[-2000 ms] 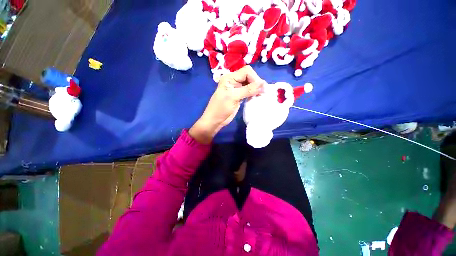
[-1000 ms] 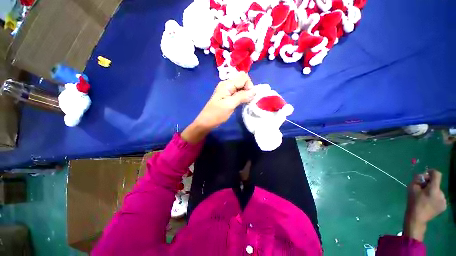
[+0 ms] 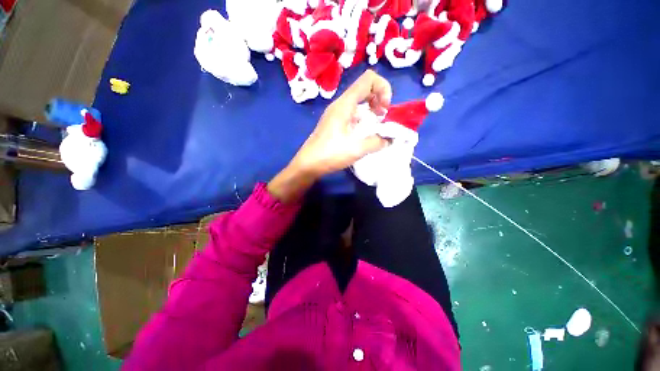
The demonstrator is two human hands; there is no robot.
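Note:
My left hand is shut on a white plush toy body at the table's front edge. A red Santa hat with white trim and pompom sits at the top of the toy's head and points right. White sewing thread runs taut from the toy down to the lower right edge of the picture. My right hand is out of the picture; only a dark blurred shape shows at that edge. No needle can be seen.
A pile of Santa hats and white bodies lie ahead on the blue table. At left are a hatted toy, blue spool, yellow piece and clear tube. A floor carton is beside my legs.
My right hand, visible a second ago, has moved out at the lower right, with the thread still taut. The hat now points up and right, and my left fingers have shifted over the toy's head.

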